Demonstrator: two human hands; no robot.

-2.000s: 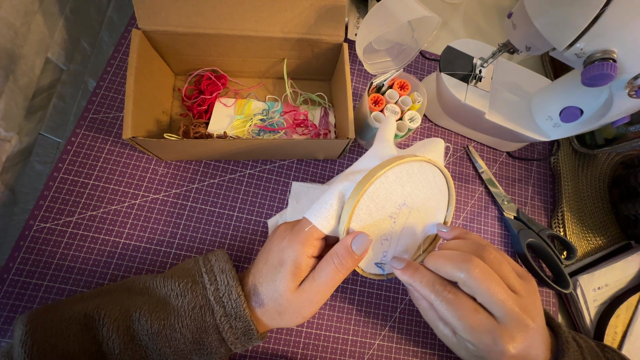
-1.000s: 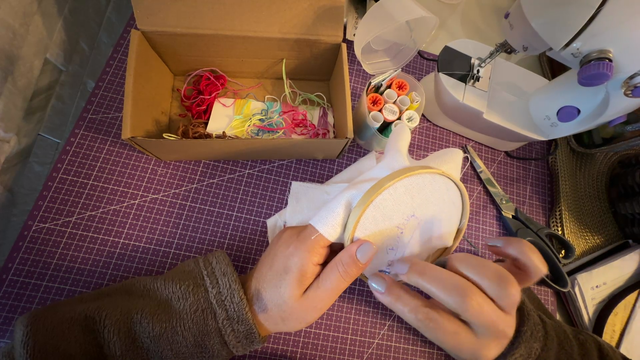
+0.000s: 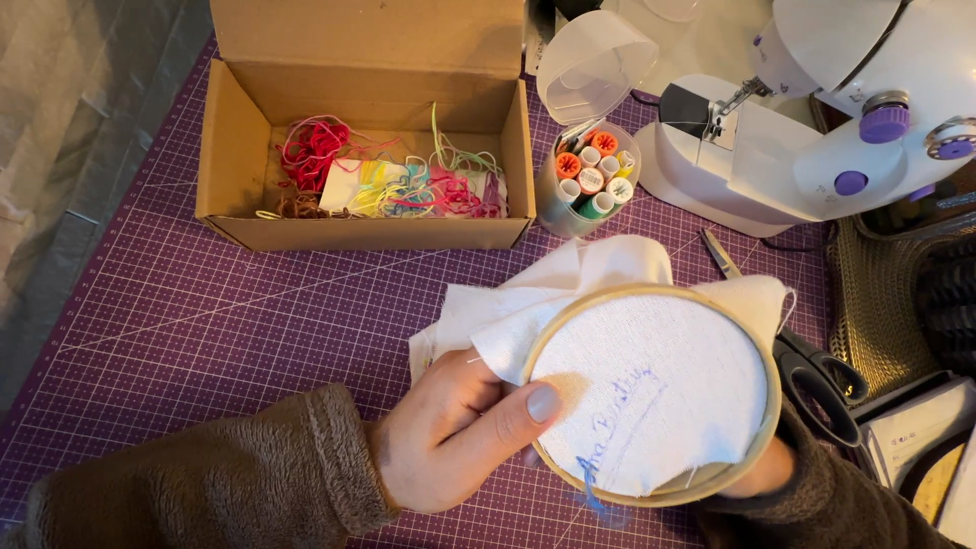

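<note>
My left hand [image 3: 465, 431] grips the left side of a round embroidery hoop [image 3: 772, 396], thumb on top. White fabric [image 3: 679, 358] is stretched in the hoop and bears drawn writing; blue stitching and loose blue thread [image 3: 591, 488] are at its lower left. The fabric's loose part spreads behind the hoop, and its cut edge leaves a gap at the bottom. My right hand [image 3: 762, 469] is behind the hoop's lower right, its fingers hidden, so whether it holds anything cannot be seen. Black-handled scissors [image 3: 820, 389] lie just right of the hoop, partly covered.
An open cardboard box [image 3: 366, 235] with tangled embroidery floss stands at the upper left on a purple cutting mat [image 3: 229, 320]. Beside it is a clear tub [image 3: 560, 202] of thread spools. A white sewing machine [image 3: 762, 152] stands at the upper right, above a woven basket [image 3: 869, 305] and papers [image 3: 915, 427].
My right hand has moved from the front of the hoop to behind it. The hoop has come to lie more to the right and now overlaps the scissors. My left hand keeps its hold.
</note>
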